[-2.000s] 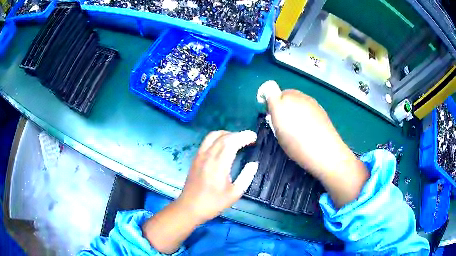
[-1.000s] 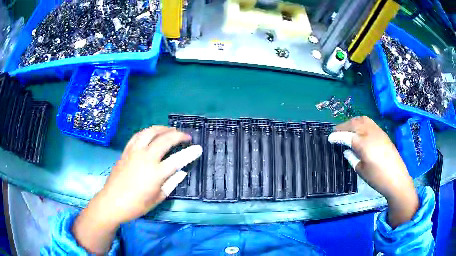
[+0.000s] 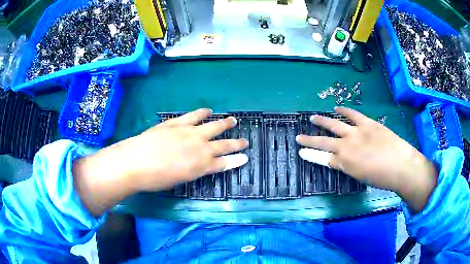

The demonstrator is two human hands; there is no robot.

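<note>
Several black plastic housings (image 3: 282,154) lie side by side in a row on the green bench, slots facing up. My left hand (image 3: 190,149) lies over the left part of the row, palm down, fingers spread. My right hand (image 3: 361,147) lies over the right part the same way. Both hands appear to hold nothing. White finger cots cover both thumbs, and some fingertips have white tips. The hands hide parts of the housings under them.
Large blue parts bins stand at left (image 3: 98,67) and right (image 3: 404,77), each with a small blue bin in front (image 3: 105,124) (image 3: 425,136). The press base (image 3: 247,46) is behind. Loose contacts (image 3: 341,94) lie behind the row's right part. Black housings (image 3: 23,124) are stacked far left.
The view has swung to face the row squarely. Both hands have moved from the row's ends inward over the housings, fingers now spread flat. Earlier my right hand was at the row's far edge.
</note>
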